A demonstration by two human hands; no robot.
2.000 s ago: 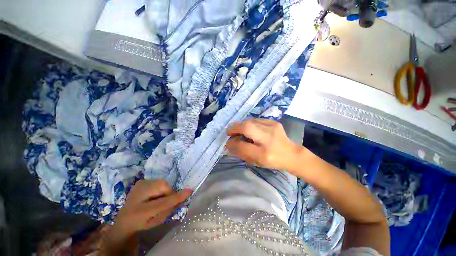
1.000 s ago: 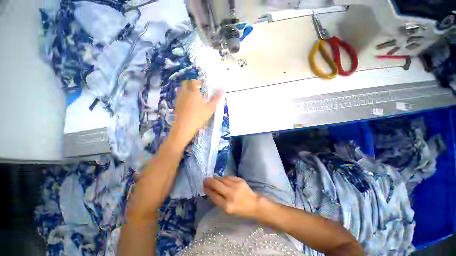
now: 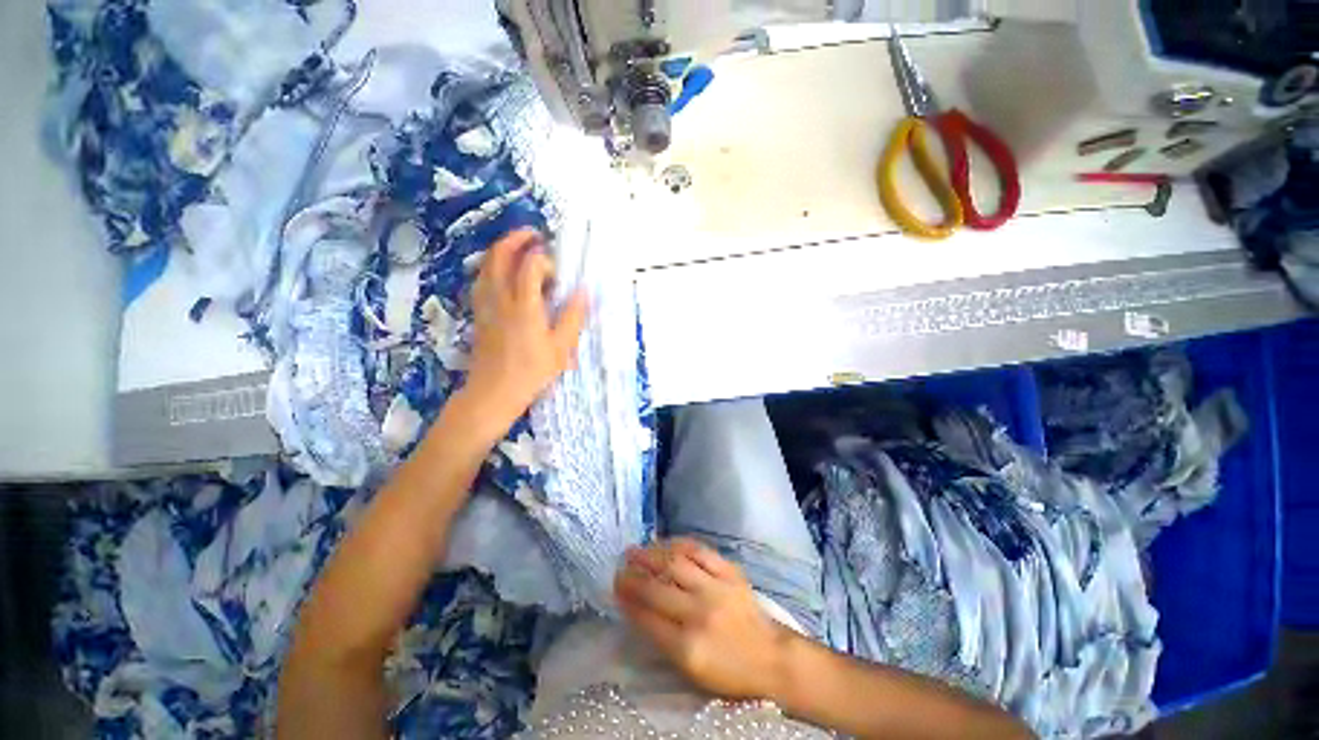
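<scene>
Blue floral garment fabric [image 3: 477, 188] lies bunched on the machine table and hangs over the lap. Its pale, finely crinkled shirred band [image 3: 579, 419] runs from the brightly lit presser foot area [image 3: 590, 152] down to the lap. My left hand [image 3: 524, 325] lies on the fabric just below the foot, fingers slightly bent and thumb spread, holding nothing visible between them. My right hand [image 3: 692, 604] pinches the lower edge of the band near the table's front edge. The needle is lost in glare.
Scissors [image 3: 948, 174] with yellow and red loops lie right of the needle. The machine head [image 3: 1070, 58] spans the top right. A small red-handled tool [image 3: 1125, 178] lies at far right. A blue bin [image 3: 1230, 535] with pale and blue cut pieces [image 3: 998, 564] is below right.
The view first swung so the machine came closer. My left hand moved from the lap end of the band up near the foot. My right hand moved down to the band's lower edge.
</scene>
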